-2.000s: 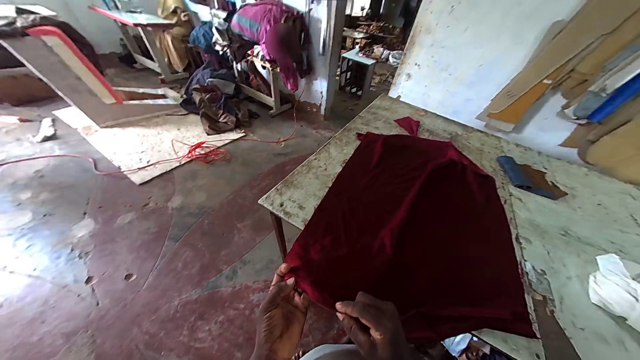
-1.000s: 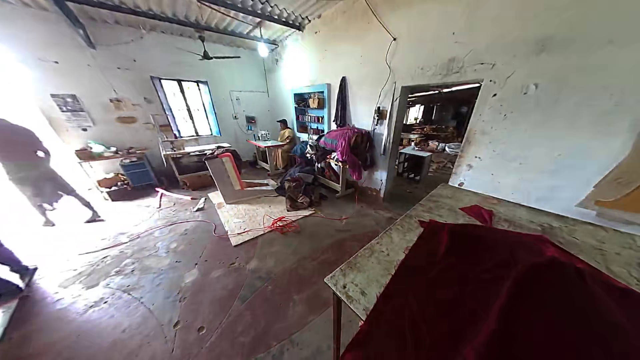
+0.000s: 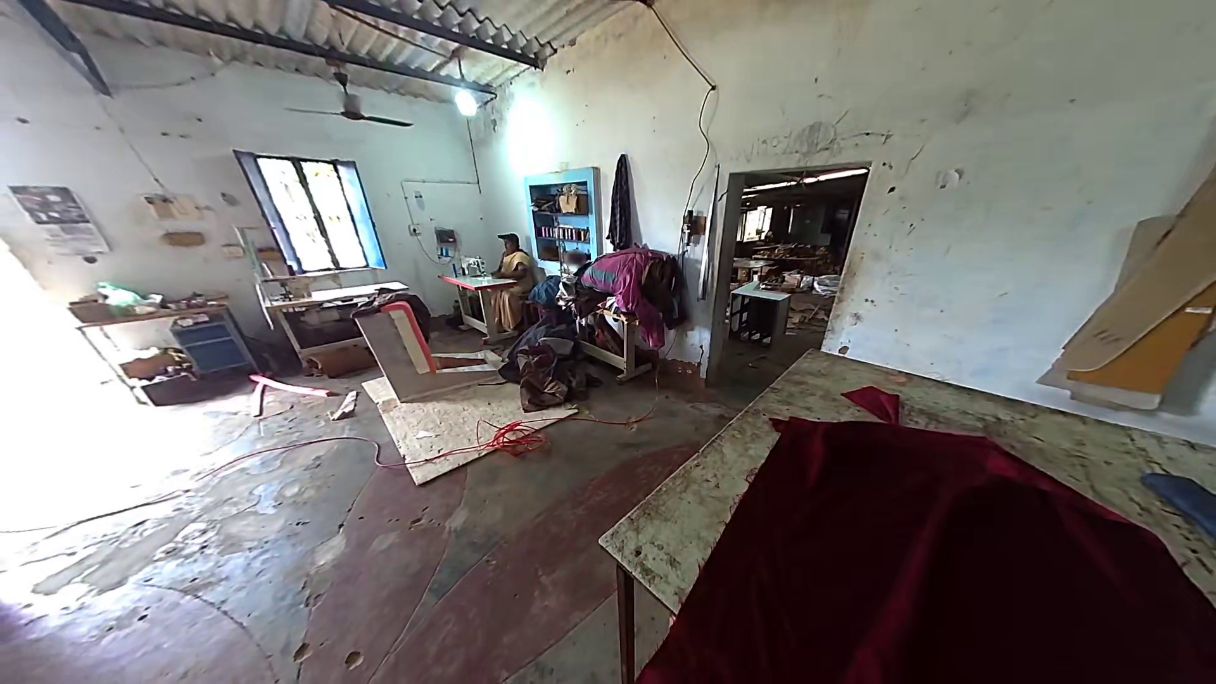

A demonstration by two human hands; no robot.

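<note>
Dark red fabric point(image 3: 912, 551) lies spread over a worn, stained table point(image 3: 708, 508), and its near part runs out of the bottom of the view. Beyond its far edge, a small red fabric scrap point(image 3: 872, 403) rests on the tabletop. At the right edge of the view is a piece of folded blue cloth point(image 3: 1183, 501) on the same table. Neither my left hand nor my right hand shows in the frame of now, so what they hold or touch is hidden.
A person point(image 3: 513, 275) sits at a sewing machine point(image 3: 473, 267) by the blue shelf point(image 3: 562, 217). Red cable point(image 3: 513, 437) crosses the floor and a board point(image 3: 442, 446). Heaped garments point(image 3: 622, 280) stand near the doorway. Brown patterns point(image 3: 1126, 323) hang on the right wall.
The view has swung up and left, away from my hands, which two seconds ago were at the red fabric's near edge. A standing person at the far left a second ago is out of view.
</note>
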